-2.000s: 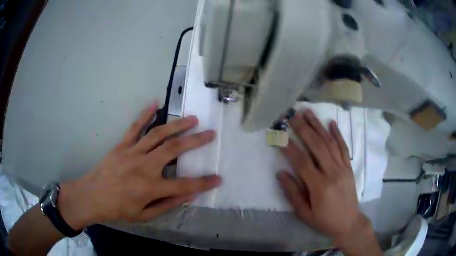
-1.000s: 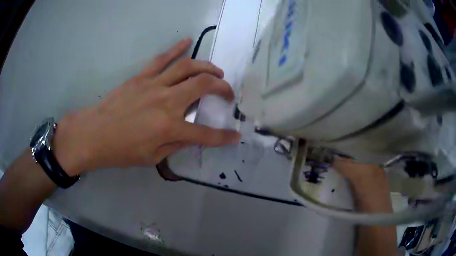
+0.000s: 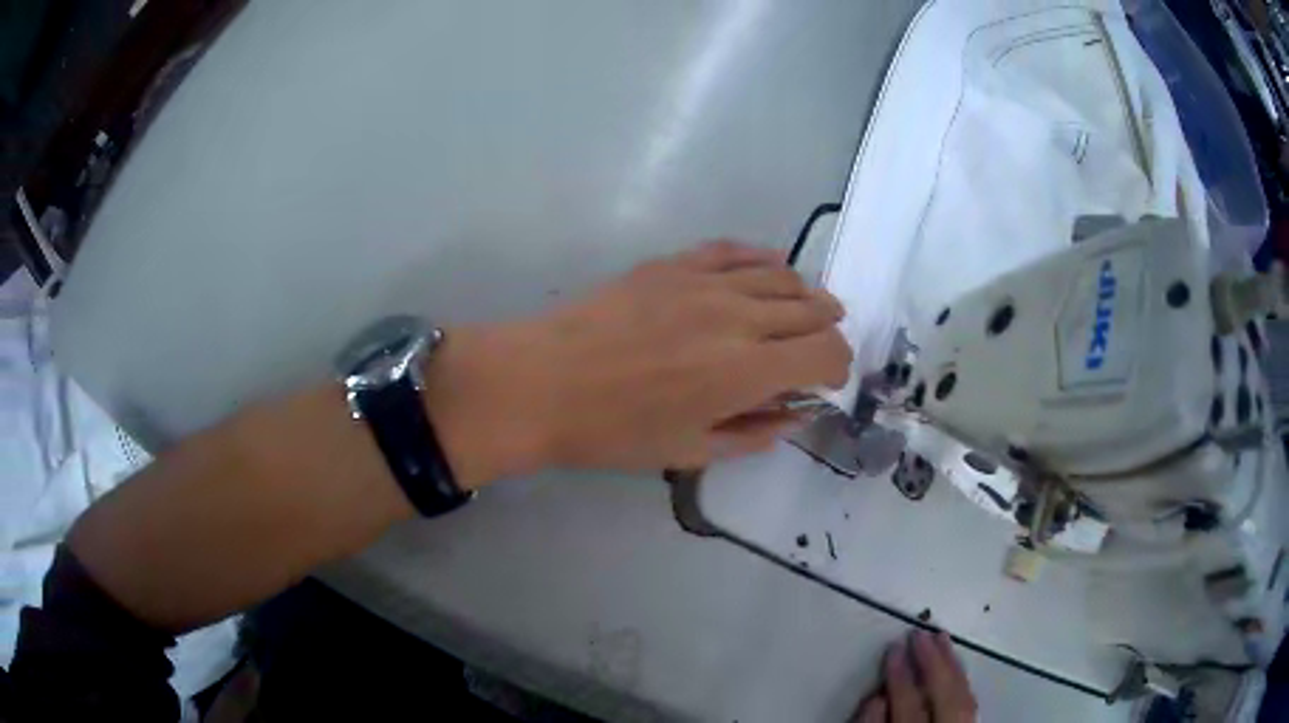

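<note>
The white garment panel [image 3: 884,212] with stitched lines lies behind and left of the needle area, reaching to the far edge of the table. The cream JUKI sewing machine head [image 3: 1039,339] stands over the cloth's near end. My left hand [image 3: 707,353] is beside the presser foot [image 3: 884,396], fingers curled down at the cloth's near left edge. Its fingertips are hidden, so I cannot tell if it grips anything. My right hand [image 3: 919,685] shows only as fingers at the table's front edge, cut off by the picture's bottom.
The pale machine table [image 3: 424,184] spreads to the left, with a dark seam around the machine bed [image 3: 848,530]. White cloth [image 3: 57,424] hangs at the far left. A blue translucent thing [image 3: 1216,127] is at the back right.
The view has shifted and more of the panel shows behind the machine. My left hand has moved close to the presser foot. My right hand has come from behind the machine head to the front edge.
</note>
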